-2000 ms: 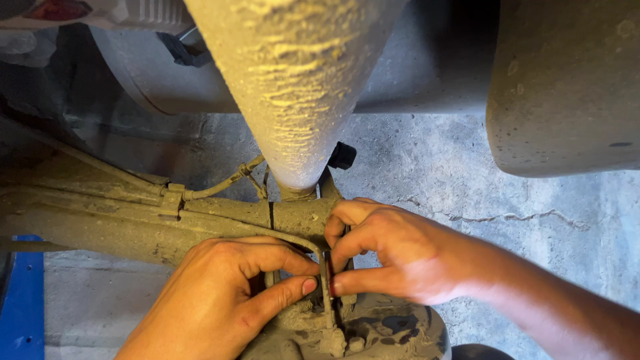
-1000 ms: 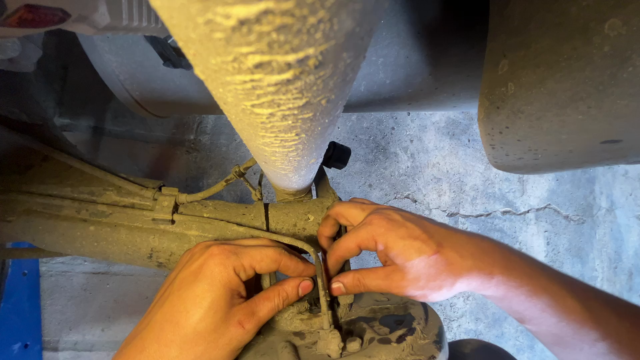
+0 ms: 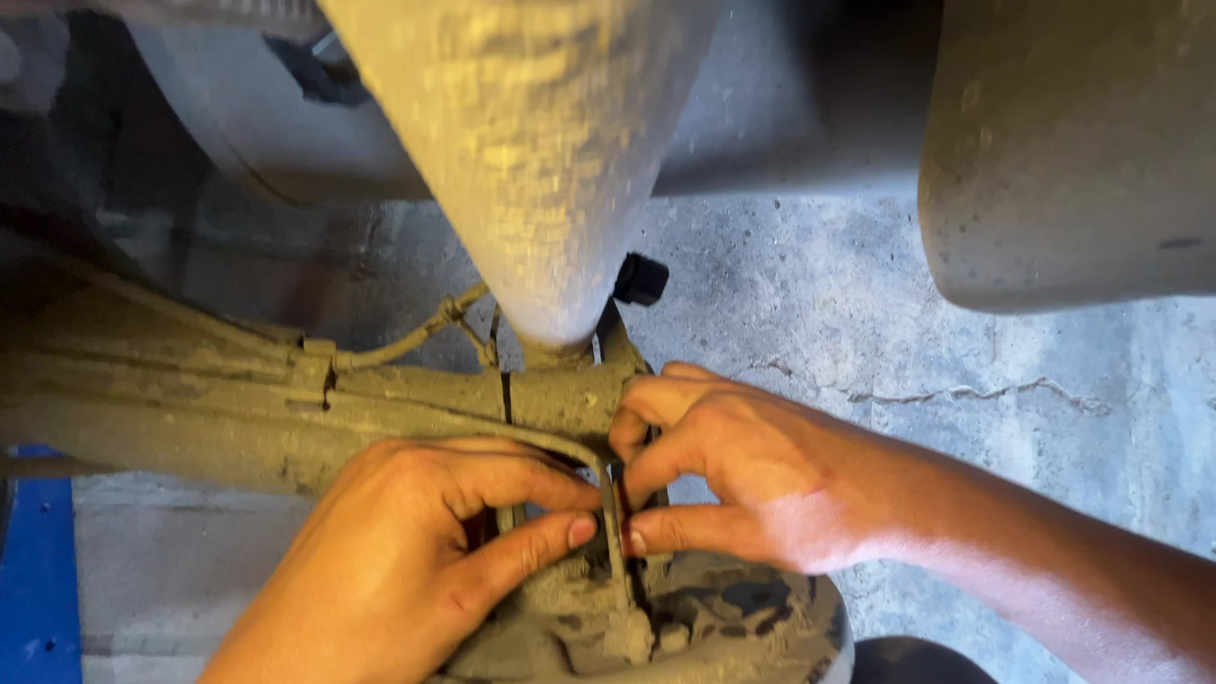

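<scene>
My left hand (image 3: 418, 541) reaches in from the lower left, with thumb and forefinger nearly together at the left side of a thin, dirt-coated metal line (image 3: 613, 532). From the right comes my right hand (image 3: 731, 465), its thumb and curled fingertips at a narrow dark strip (image 3: 623, 508) just right of that line. Whether either hand grips the strip or the line cannot be made out. The line bends down from the dusty axle tube (image 3: 418, 389) to a fitting (image 3: 632, 635) on a round, dirty metal housing (image 3: 722, 617).
A large tapered, dirt-crusted part (image 3: 541, 161) comes down from above to the axle tube. Beside its lower end is a black block-like piece (image 3: 641, 278). A big rounded body (image 3: 1073, 161) hangs at upper right over cracked concrete floor (image 3: 969, 351); a blue metal piece (image 3: 43, 570) stands lower left.
</scene>
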